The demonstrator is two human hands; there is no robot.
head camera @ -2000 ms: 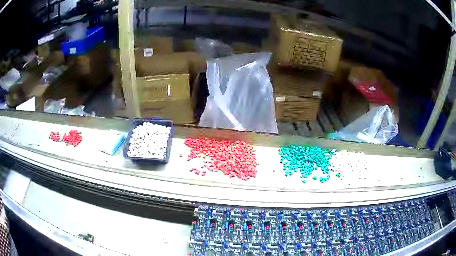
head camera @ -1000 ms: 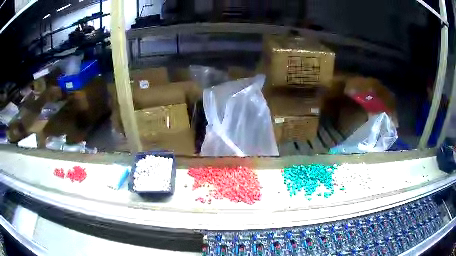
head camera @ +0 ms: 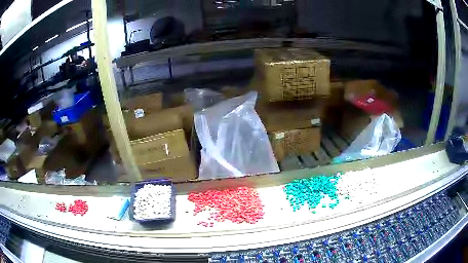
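Observation:
No hand of mine is in view. A dark blue circuit board panel (head camera: 359, 233) with blue and red parts lies on the line at the lower right, cut off by the bottom edge. On the white shelf (head camera: 287, 220) behind it lie a pile of red components (head camera: 228, 204), a pile of green components (head camera: 312, 192) and a scatter of pale components (head camera: 359, 184) touching the green. A dark bin (head camera: 153, 220) full of white components (head camera: 153, 201) stands left of the red pile. A smaller red heap (head camera: 78, 207) lies at the far left.
A light-blue packet (head camera: 121, 209) lies left of the bin. A second dark bin (head camera: 456, 149) stands at the far right. Behind the shelf are clear plastic bags (head camera: 233, 138), brown cartons (head camera: 296, 77), a blue container (head camera: 73, 109) and cream frame posts (head camera: 110, 87).
The view has tilted up and turned slightly, so the shelf and piles sit lower in the picture and less of the board panel shows. The piles and bin look unchanged.

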